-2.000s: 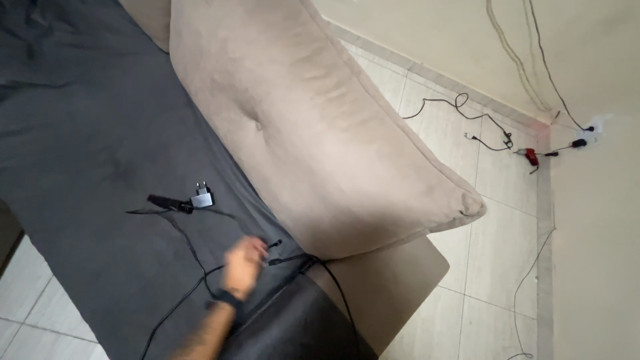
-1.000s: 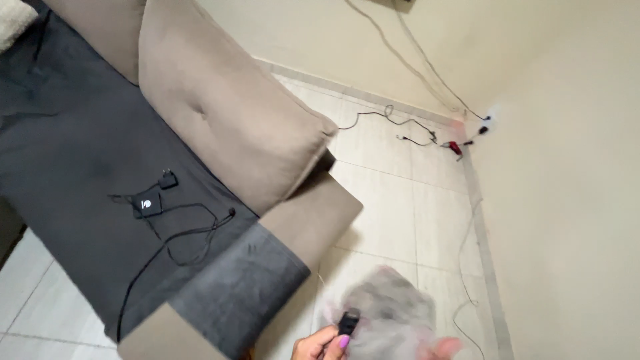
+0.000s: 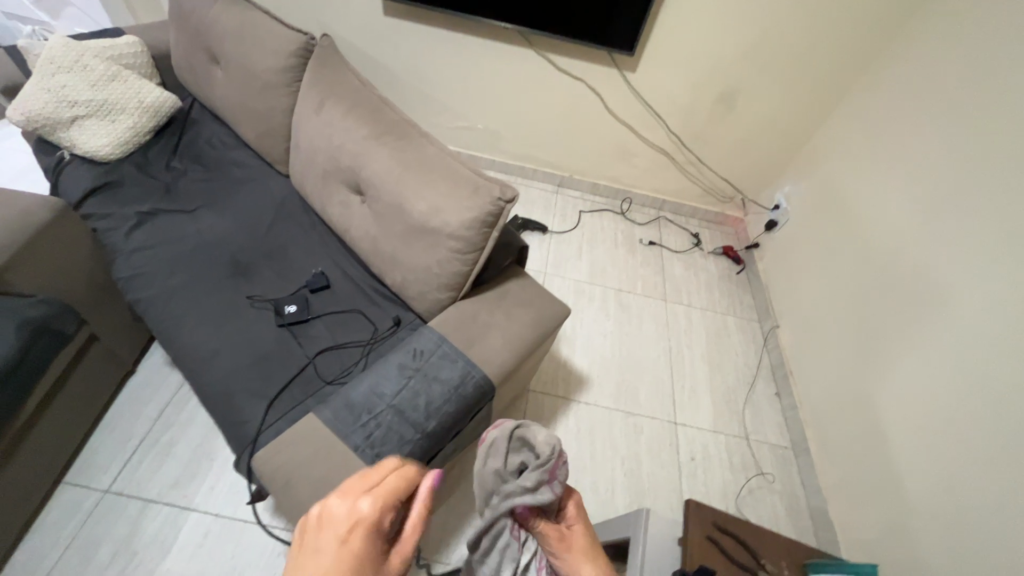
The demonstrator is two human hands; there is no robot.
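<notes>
My right hand (image 3: 564, 532) grips a bunched grey cloth (image 3: 520, 468) with pink marks at the bottom centre. To its left, my left hand (image 3: 364, 520) is raised in front of the sofa's armrest, fingers curled; whether something is inside them cannot be seen. On the dark sofa cover (image 3: 208, 240) lie a black power adapter with a plug (image 3: 318, 280), a small black box (image 3: 291, 310) with a white mark, and a looped black cable (image 3: 352, 348) that runs over the sofa's front edge to the floor.
Beige cushions (image 3: 384, 176) and a cream knitted cushion (image 3: 92, 96) rest on the sofa. Cables and a red device (image 3: 732, 254) lie on tiles near a wall outlet (image 3: 778, 214). A television (image 3: 544, 16) hangs above. A brown wooden surface (image 3: 720, 536) stands at lower right.
The view has shifted to take in more of the room. My right hand now grips the cloth, which was a blur beside my hands one second ago. The large cushion has shifted back from the armrest since two seconds ago.
</notes>
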